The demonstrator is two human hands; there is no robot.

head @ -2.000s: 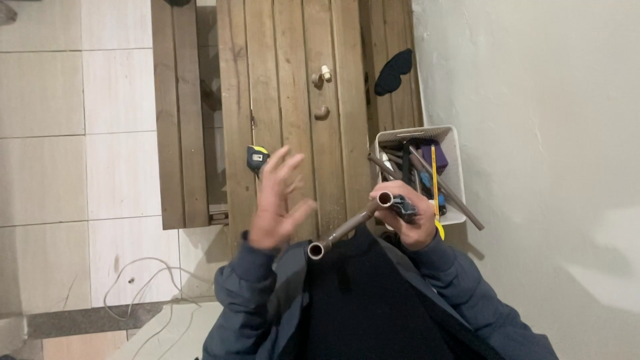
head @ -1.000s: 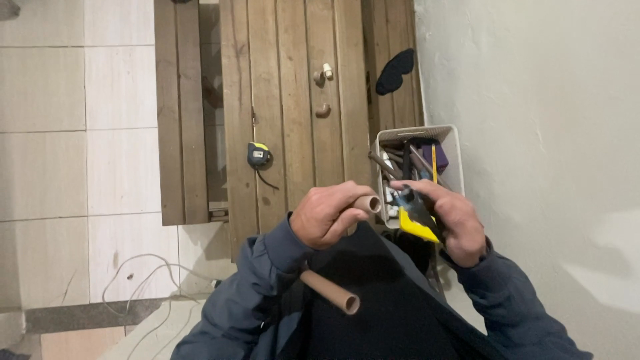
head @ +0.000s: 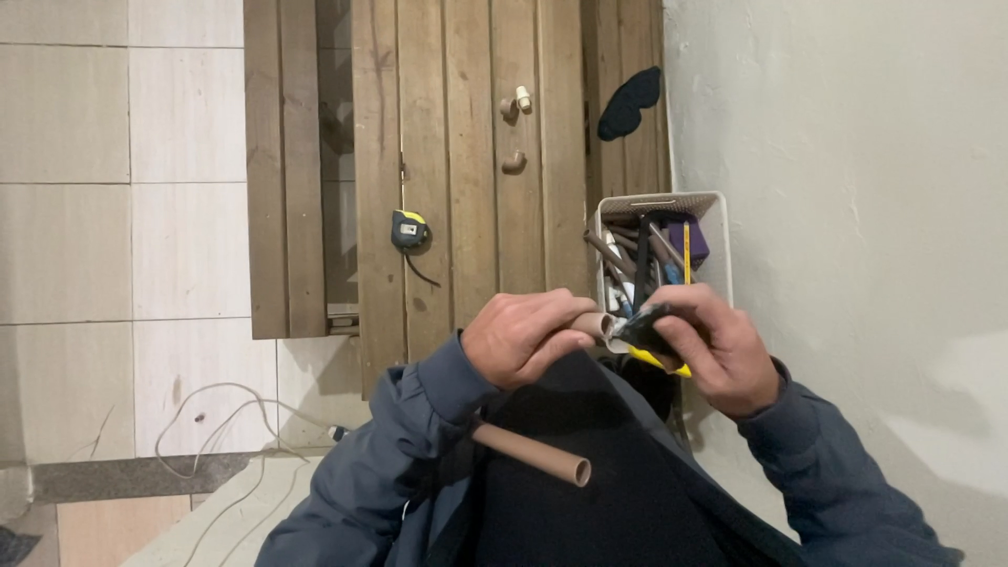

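My left hand (head: 529,337) is closed around a brown plastic pipe (head: 591,324), whose open end points right. In my right hand (head: 713,346) is a dark tool with a yellow part (head: 660,361); its exact kind is unclear. The tool's tip touches or nearly touches the rim of the pipe. A second brown pipe end (head: 543,457) shows below my left forearm, over my lap; whether it joins the held pipe is hidden. Just beyond my hands, a white plastic basket (head: 728,252) holds brown pipe pieces, a yellow pencil-like stick (head: 687,250) and a purple box (head: 693,241).
On the wooden slatted table (head: 472,236) lie a tape measure (head: 409,229), a brown elbow fitting (head: 514,162), another brown fitting (head: 509,108) and a cream fitting (head: 523,98). A black eye mask (head: 629,103) lies beside the wall (head: 835,197). A cable (head: 213,386) trails at lower left.
My left hand, open in the air two seconds ago, now grips the pipe. My right hand has brought the dark and yellow tool up against or close to the pipe's end.
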